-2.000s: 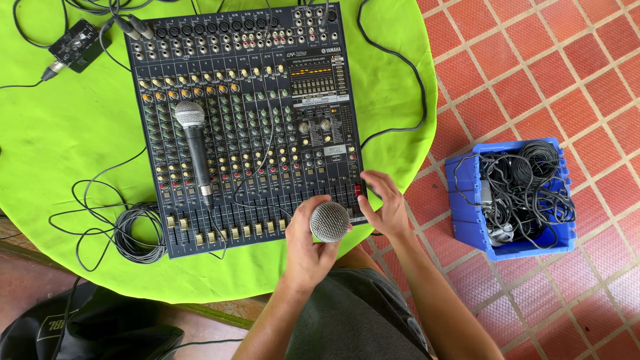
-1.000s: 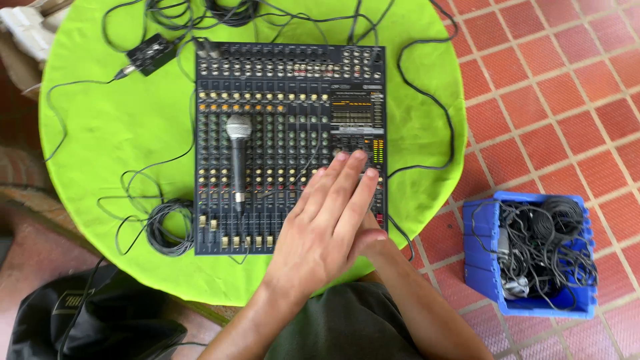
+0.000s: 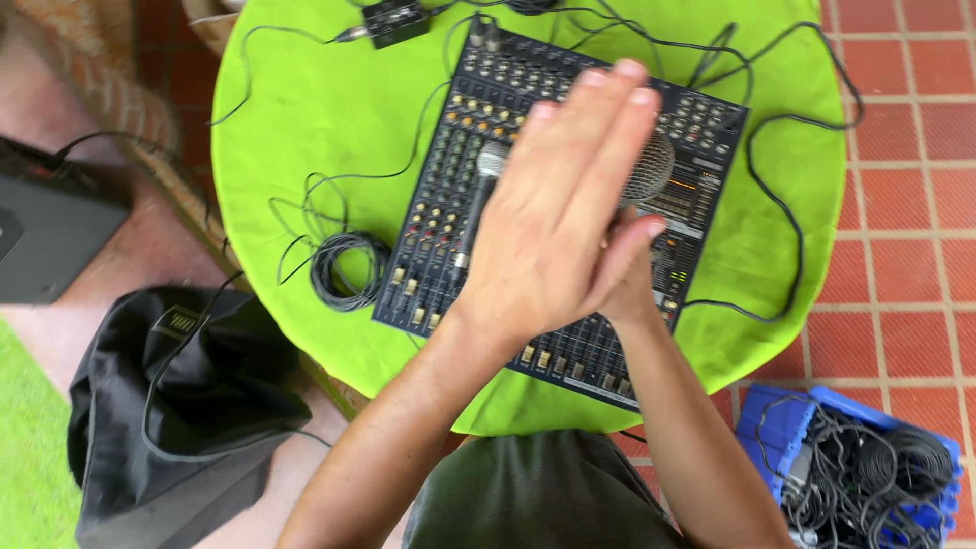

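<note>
My left hand (image 3: pixel 545 213) is raised over an audio mixing console (image 3: pixel 435 183), back of the hand toward me, fingers straight and thumb spread. Behind it, my right hand (image 3: pixel 631 274) is mostly hidden. A handheld microphone's round mesh grille (image 3: pixel 650 169) shows beyond my left fingers, just above my right hand; its handle is hidden, and it seems held in the right hand. A second microphone (image 3: pixel 476 202) lies on the console's left half, partly covered by my left hand. Lit indicators show at the console's right side.
The console rests on a round table with green cloth (image 3: pixel 801 191). Coiled black cable (image 3: pixel 347 271) and a small black box (image 3: pixel 395 21) lie left. A blue crate (image 3: pixel 770 427) of cables stands at lower right on the tiles. A black fabric bag (image 3: pixel 183 412) and dark speaker-like case (image 3: pixel 53 229) are left.
Two seconds ago my left hand held the microphone and my right hand touched the console's lower right. Now the hands are together, raised, with the grille showing behind the left. The view has turned and shifted.
</note>
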